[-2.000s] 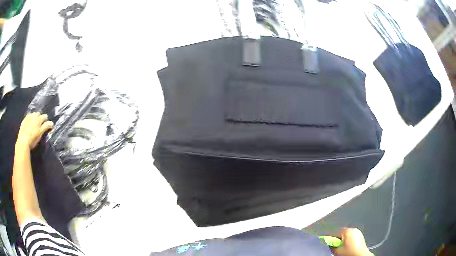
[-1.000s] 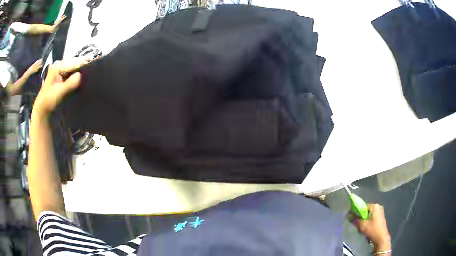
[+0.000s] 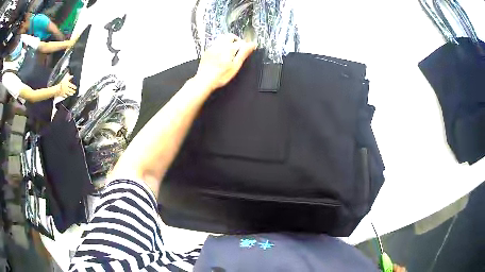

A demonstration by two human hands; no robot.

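A black tote bag [image 3: 319,122] lies flat on the white table in front of me. Its long handles [image 3: 271,26], in shiny clear wrap, point away from me. A dark handle tab [image 3: 270,77] shows at its top edge. My left hand [image 3: 226,58] is at the bag's top edge near the handles, fingers bent; whether it grips fabric is unclear. My right hand [image 3: 398,269] is mostly cut off by the bottom edge, at the green grip of a tool [image 3: 386,261] with a thin metal nozzle.
Another black bag [image 3: 462,95] lies at the right. More black bags [image 3: 66,164] with wrapped handles [image 3: 103,114] lie at the left. A thin black strip [image 3: 113,40] is on the white table [image 3: 393,159]. Coworkers' arms [image 3: 45,94] reach in at the upper left.
My left hand has moved from the left side to the bag's top edge. The bag, bunched and lifted at the left a second ago, now lies flatter. My right hand is lower, mostly out of view.
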